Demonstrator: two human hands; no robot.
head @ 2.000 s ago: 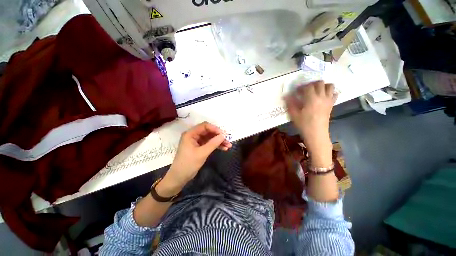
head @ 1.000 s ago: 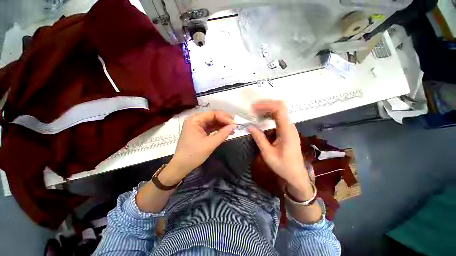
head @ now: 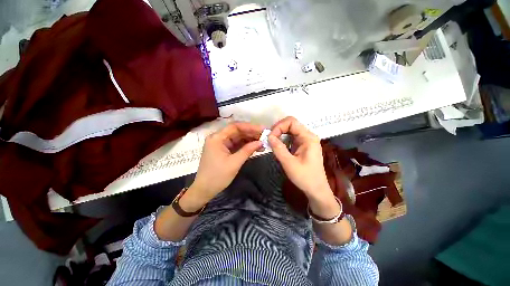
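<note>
A tiny white care label (head: 265, 138) is pinched between the fingertips of both hands above the table's front edge. My left hand (head: 228, 156) holds its left side and my right hand (head: 297, 156) holds its right side. A large dark red garment piece (head: 151, 67) lies on the left of the table. It bears a thin white strip (head: 116, 81) and a wider white band (head: 95, 126). Its right edge lies by the lit needle area of the sewing machine (head: 217, 36). Print on the label is too small to read.
A stack of white labels (head: 385, 66) and a pale round roll (head: 405, 19) are at the back right. Small metal bits (head: 313, 67) lie on the machine bed. Ruler marks run along the white table (head: 363, 111). More red garments (head: 363, 190) hang below the table.
My right hand has come from the label stack at the right to meet my left hand at the label. The label now shows as a small white piece between both hands. The view has shifted slightly.
</note>
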